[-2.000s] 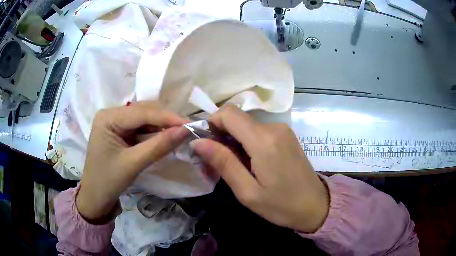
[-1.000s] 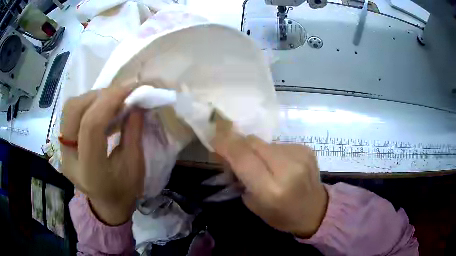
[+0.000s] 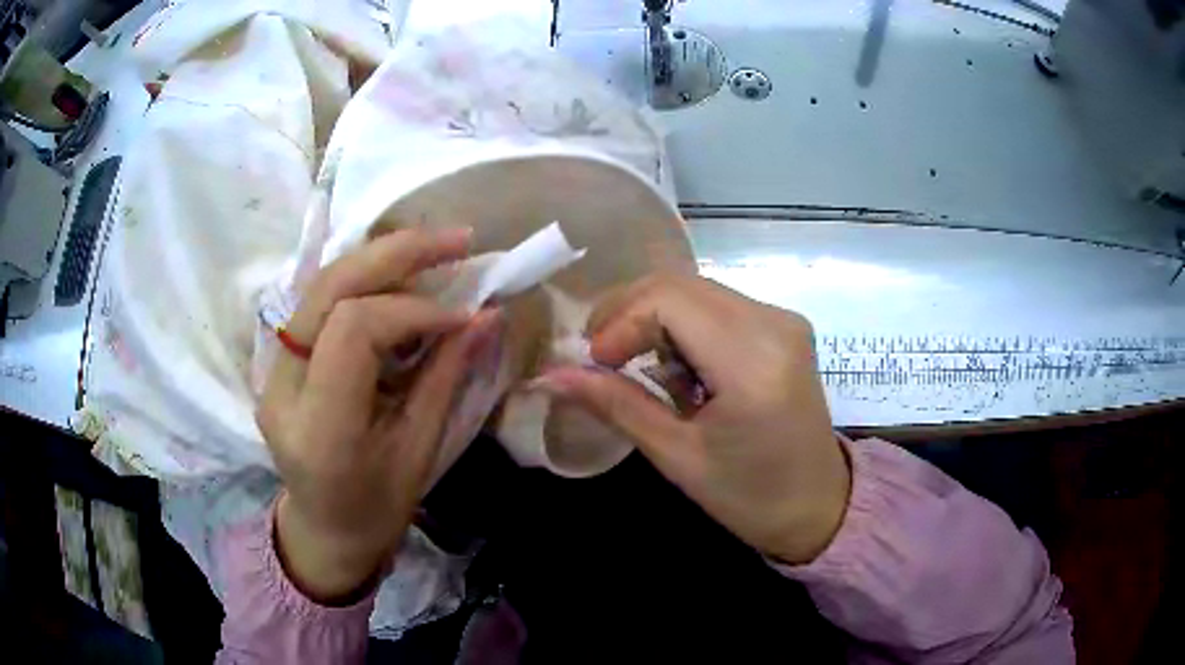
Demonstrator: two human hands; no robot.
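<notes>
A cream-white garment with pale pink and grey flowers (image 3: 500, 91) lies over the machine table, its curved plain cream inner side (image 3: 572, 208) facing up, and hangs over the front edge. My left hand (image 3: 377, 370) pinches a small white fabric piece (image 3: 530, 260) that sticks up from the fingertips. My right hand (image 3: 702, 396) is to its right, thumb and forefinger closed on the garment's cream edge. A small dark, shiny thing shows in the right palm; I cannot tell what it is.
The presser foot (image 3: 660, 33) stands above the needle plate (image 3: 689, 68) at the top. A printed ruler scale (image 3: 988, 364) runs along the table's front edge at right. Part of a second machine (image 3: 29, 195) is at the far left. The floor below is dark.
The view has shifted a little. The garment's floral side now shows more above the curved edge. The white piece now points up and right from my left fingertips, and my hands are closer together than one second ago.
</notes>
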